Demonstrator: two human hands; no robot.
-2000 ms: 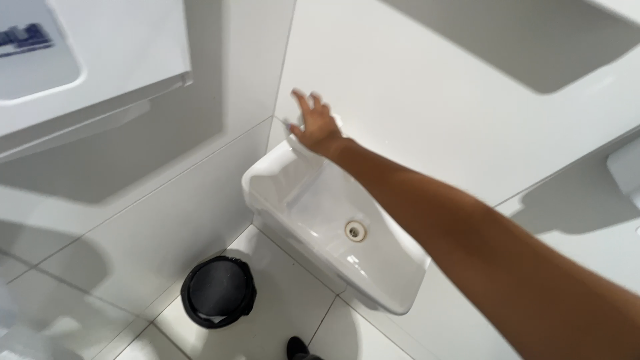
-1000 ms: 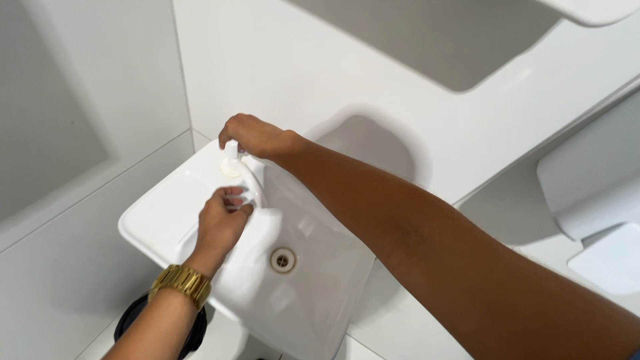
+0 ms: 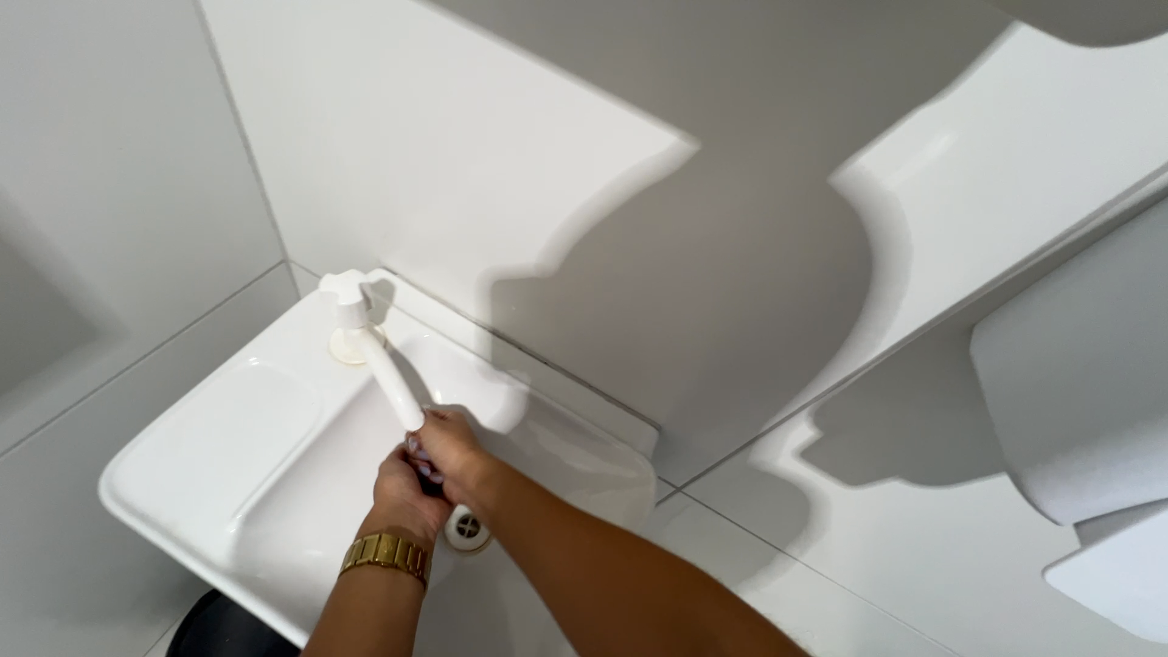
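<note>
A white tap point(image 3: 392, 383) with a knobbed handle point(image 3: 343, 290) stands at the back left corner of a white washbasin point(image 3: 182, 465). Both hands are together at the end of its spout, over the bowl. My left hand point(image 3: 406, 488), with a gold-coloured metal wristwatch point(image 3: 386, 554) on the wrist, is cupped with its fingers curled. My right hand point(image 3: 447, 447) lies against it, just below the spout tip. No object shows in either hand, and the fingers partly hide each other. A drain point(image 3: 467, 528) sits beside the hands.
A black bin point(image 3: 224, 630) stands on the floor under the basin's left side. White wall panels meet in a corner behind the basin. At the right are a white toilet cistern point(image 3: 1077, 365) and part of a white toilet lid or seat point(image 3: 1118, 575).
My right hand has left the tap handle and moved down to the spout's end. My left hand has come together with it there. The view has moved closer to the basin.
</note>
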